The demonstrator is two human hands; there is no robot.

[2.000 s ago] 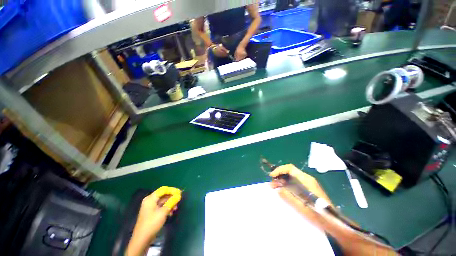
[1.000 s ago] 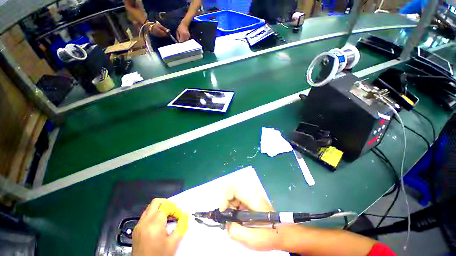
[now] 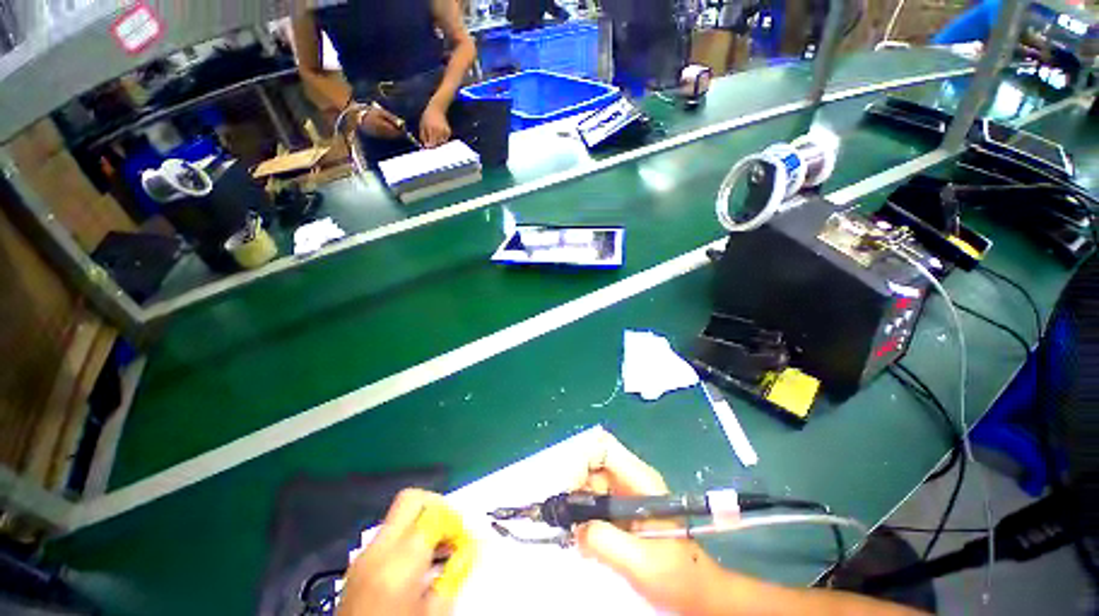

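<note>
My right hand (image 3: 633, 523) holds the black soldering iron (image 3: 651, 510) with its white band over the white pad (image 3: 530, 463). The iron's tip points left, close to my left hand. My left hand (image 3: 416, 556), with yellow finger cots, has its fingers bent together at the pad's left side. Whether it pinches anything is hidden. A flat black panel back (image 3: 301, 523) lies left of the pad, partly under my left hand. A loop of thin black cable (image 3: 319, 590) shows at the bottom edge.
Right of the pad are white tissue (image 3: 657, 365), a white strip (image 3: 730, 427), the iron stand (image 3: 747, 349) with yellow sponge (image 3: 791, 394), and the black box (image 3: 814, 289) with wire spool (image 3: 762, 190). A solar panel (image 3: 562, 247) lies beyond the pale rail. A person (image 3: 386, 60) works opposite.
Since the first frame, my right hand has brought the iron's tip beside my left hand. The view has turned right. The solar panel beyond the rail has moved right.
</note>
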